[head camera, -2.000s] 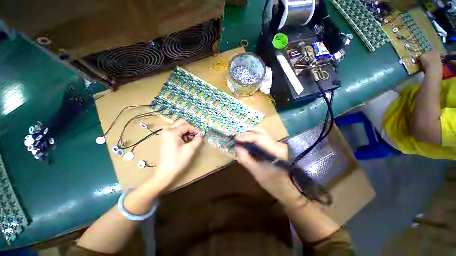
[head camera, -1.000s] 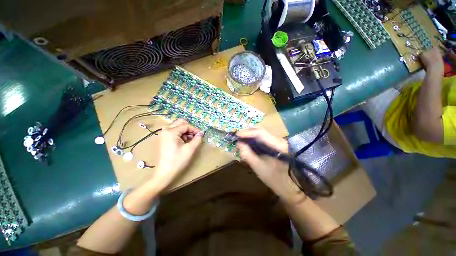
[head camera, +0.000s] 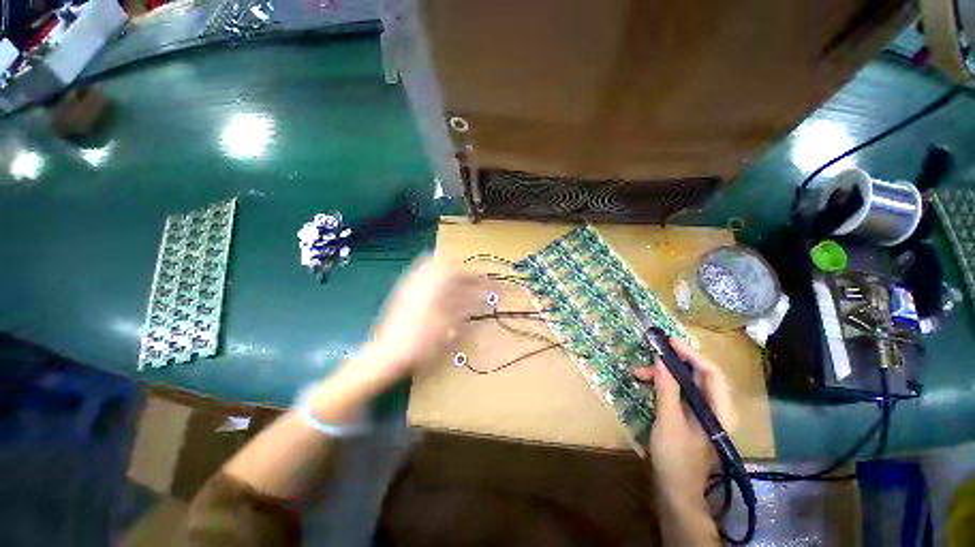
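The green PCB panel (head camera: 599, 310) lies slanted on the tan cardboard mat (head camera: 513, 401). Dark lead wires run from its left edge to small white rounds (head camera: 460, 360) on the cardboard. My right hand (head camera: 690, 401) holds the black soldering iron (head camera: 700, 406), its tip over the panel, with the fingers at the panel's lower right edge. My left hand (head camera: 419, 315) is blurred above the cardboard's left part, over some of the wires; its fingers and anything in them cannot be made out. The bundle of wired rounds (head camera: 324, 241) lies on the green bench, left of the cardboard.
A spare PCB panel (head camera: 189, 283) lies at left. A large brown box with spiral vents (head camera: 599, 194) stands behind the mat. The tip-cleaning jar (head camera: 736, 284) is right of the panel. Further right are the black tray (head camera: 802, 347), green cap (head camera: 829, 255) and solder spool (head camera: 882, 207).
The view has swung left. My left hand has left the panel's edge and moved left. The panel is turned more steeply. My right hand still holds the iron, now with its tip higher over the panel.
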